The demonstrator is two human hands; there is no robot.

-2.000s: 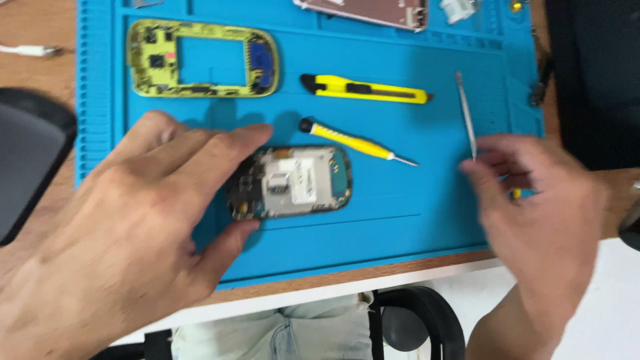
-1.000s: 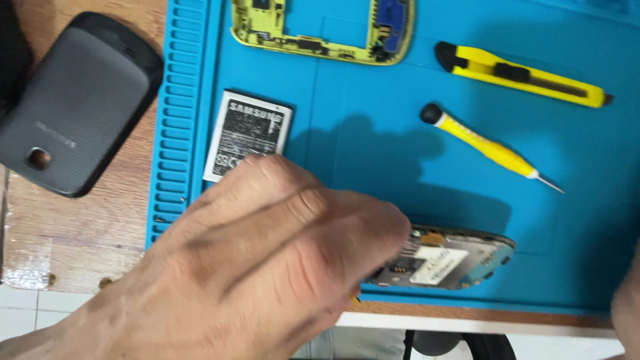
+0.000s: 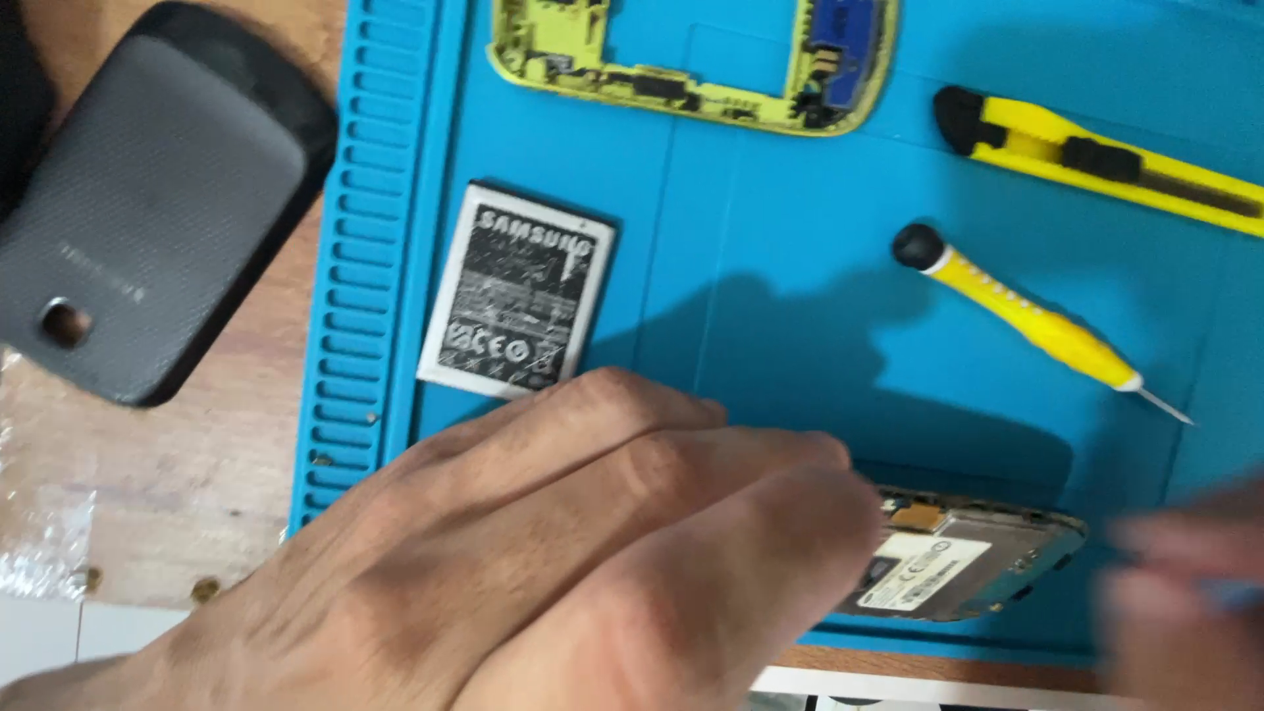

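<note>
My left hand [image 3: 592, 543] grips the left end of an opened smartphone body [image 3: 963, 563], whose circuit side and white label face up; its fingertips cover that end. At the right edge my right hand [image 3: 1185, 592] is blurred and partly cut off, a little to the right of the phone body. Something pale blue shows between its fingers, too blurred to name. Above my left hand a Samsung phone battery [image 3: 523, 286] lies on the blue silicone mat [image 3: 770, 217]. A yellow precision screwdriver [image 3: 1037, 321] rests above the phone body, tip pointing down and right.
At the top is a yellow-green phone mid-frame [image 3: 592, 79]. A yellow snap-off utility knife [image 3: 1106, 158] lies at the upper right. A dark textured phone back cover [image 3: 168, 197] is on the wooden table, left of the mat. The table's front edge runs below the phone body.
The view has moved closer and to the left since the oldest frame. There, my right hand held a thin metal tool. My left hand stays on the phone body; my right hand has come back into view.
</note>
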